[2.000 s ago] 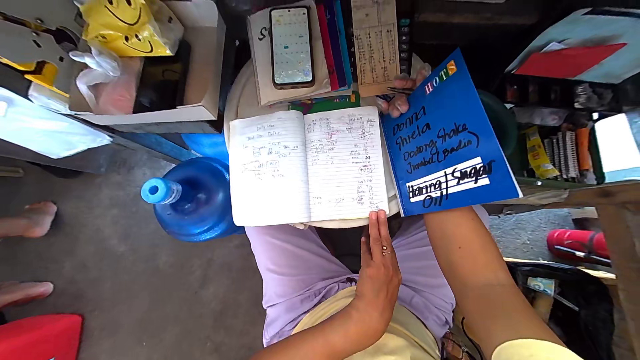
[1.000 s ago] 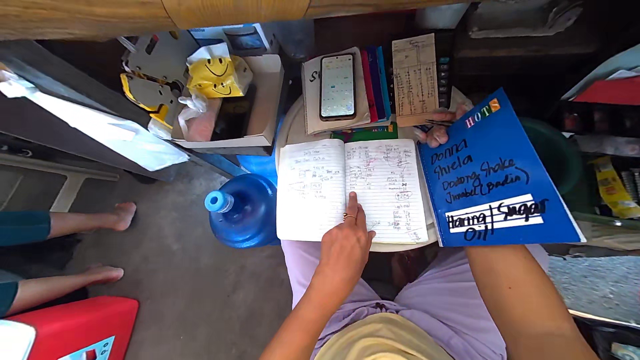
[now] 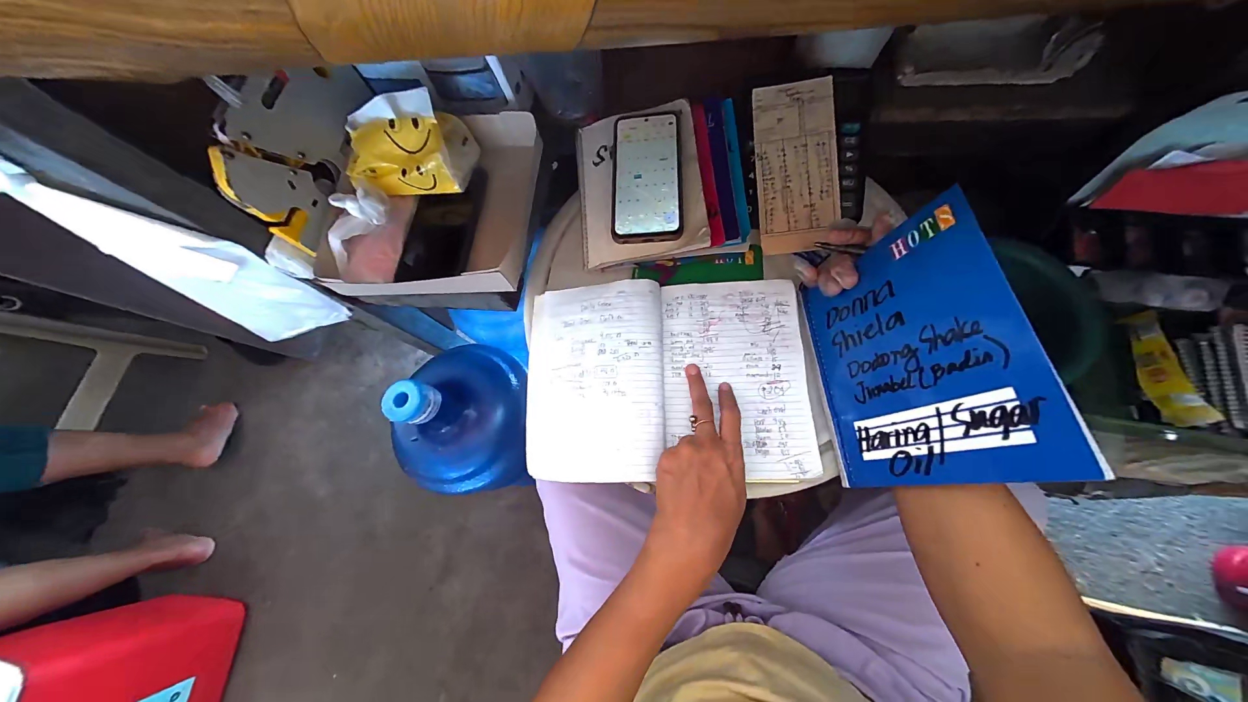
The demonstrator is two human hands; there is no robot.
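An open lined notebook (image 3: 595,429) with handwriting lies on a round stool (image 3: 561,253) over my lap. My left hand (image 3: 702,458) rests on its right page, two fingers extended, a ring on one. Beyond the right page, my right hand (image 3: 840,255) has a pen (image 3: 840,248) between its fingers, at the upper left edge of a blue notebook (image 3: 955,361) with writing on its cover. That notebook covers my wrist. A smartphone (image 3: 647,175) with a lit screen lies on a stack of notebooks (image 3: 597,219); a written cardboard sheet (image 3: 795,166) lies beside them.
A blue water jug (image 3: 463,419) stands left of the stool. Behind it, a cardboard box (image 3: 507,195) holds yellow smiley packaging (image 3: 405,146). Another person's bare feet (image 3: 210,434) and a red object (image 3: 127,648) are at left. A wooden edge (image 3: 682,21) crosses the top.
My left hand has moved from the notebook's lower right edge onto its right page, its fingers now spread. My right hand stays by the blue notebook. The view has shifted.
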